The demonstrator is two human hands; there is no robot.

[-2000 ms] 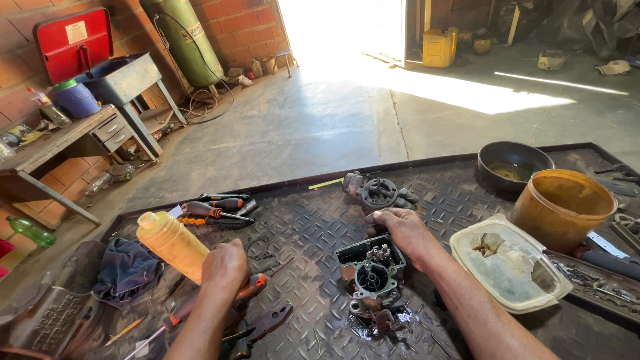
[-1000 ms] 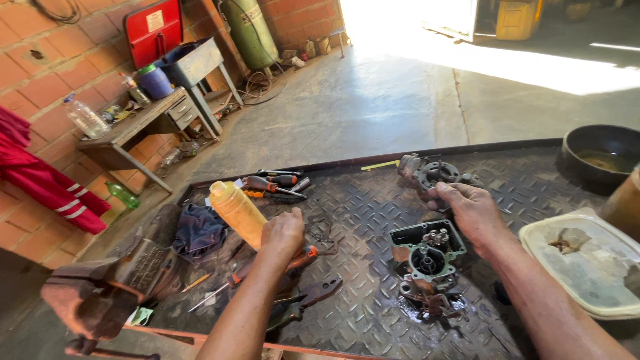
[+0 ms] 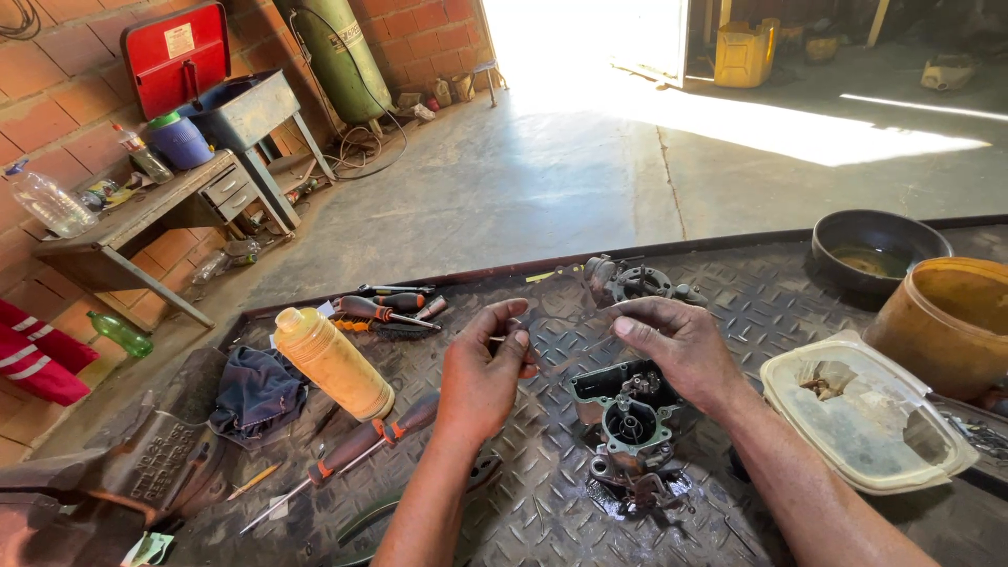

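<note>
My left hand [image 3: 490, 362] is raised over the diamond-plate bench, its fingertips pinched on something small and thin that I cannot identify. Across from it, my right hand [image 3: 673, 346] has thumb and forefinger closed on the edge of a thin dark piece, which looks like a gasket [image 3: 561, 293]. Below my right hand sits an open carburetor body [image 3: 630, 417] with wet metal around its base. Another metal carburetor part [image 3: 638, 283] lies behind that hand. The yellowish plastic bottle [image 3: 335, 364] stands left of my left hand, near screwdrivers [image 3: 370, 437].
A bench vise [image 3: 134, 472] and a dark cloth [image 3: 258, 394] are at the left. More hand tools [image 3: 386, 307] lie by the back edge. At the right are a clear plastic tub [image 3: 866, 417], an amber container [image 3: 953, 323] and a black bowl holding liquid [image 3: 874, 256].
My left hand has let go of the bottle, which stands on the bench, and moved right. My right hand has left the rear carburetor part and come nearer the left hand. The view has shifted.
</note>
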